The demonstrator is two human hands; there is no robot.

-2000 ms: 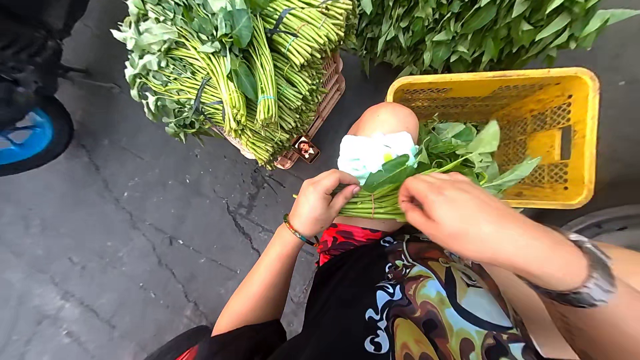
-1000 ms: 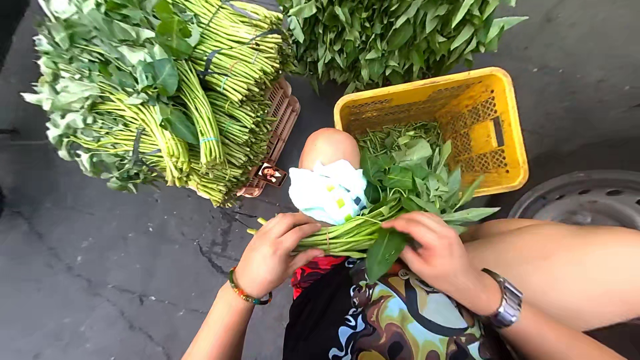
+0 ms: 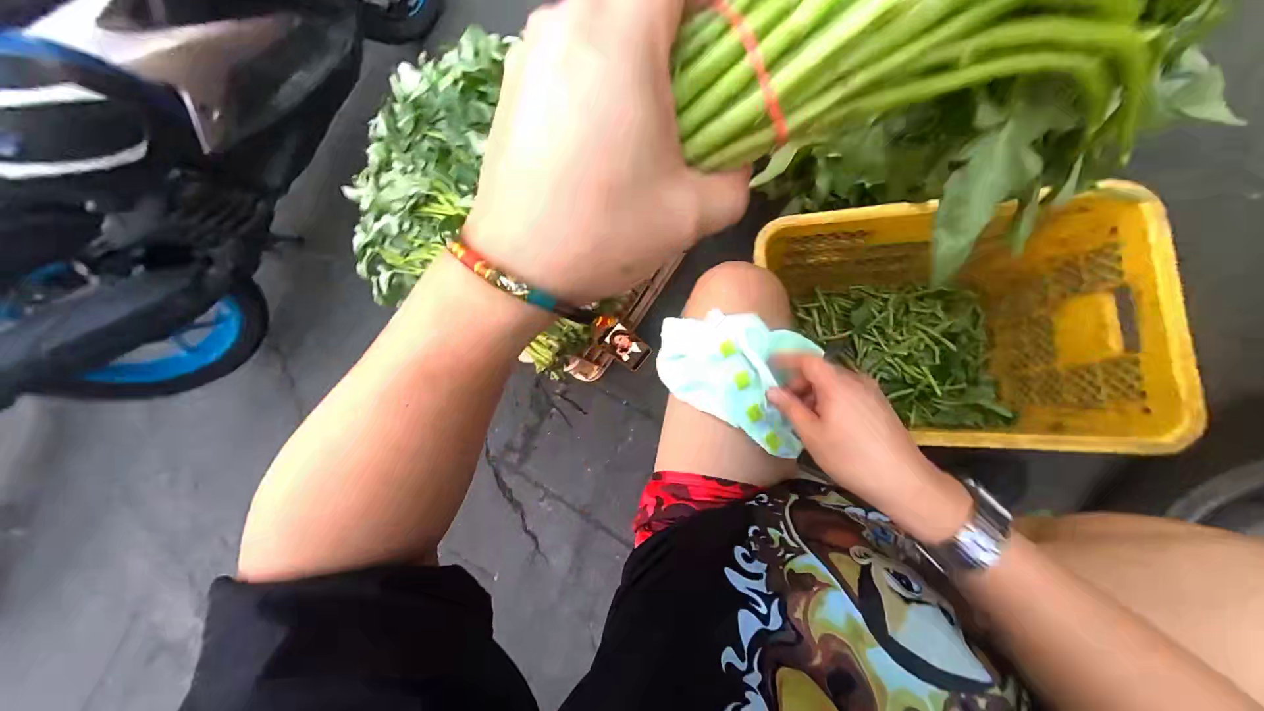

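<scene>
My left hand (image 3: pixel 602 158) is raised at the top middle, close to the camera, shut on a bundle of leafy green stems (image 3: pixel 839 79). A red rubber band (image 3: pixel 755 69) goes around the stems beside my fingers, and the leaves hang to the right above the crate. Lower down, my right hand (image 3: pixel 829 405) pinches the edge of a pale blue and white cloth (image 3: pixel 731 375) with green spots. The cloth lies over my knee.
A yellow plastic crate (image 3: pixel 1175 326) with cut greens (image 3: pixel 908 346) stands right of my knee. Stacked greens (image 3: pixel 425 168) lie on another crate behind my left arm, near a small picture (image 3: pixel 624 346). A motorcycle (image 3: pixel 178 197) stands at left; a wheel rim (image 3: pixel 1229 499) lies at right.
My left hand has lifted the bundle from my lap up toward the camera. My right hand has left the bundle and now holds the cloth. The view has shifted.
</scene>
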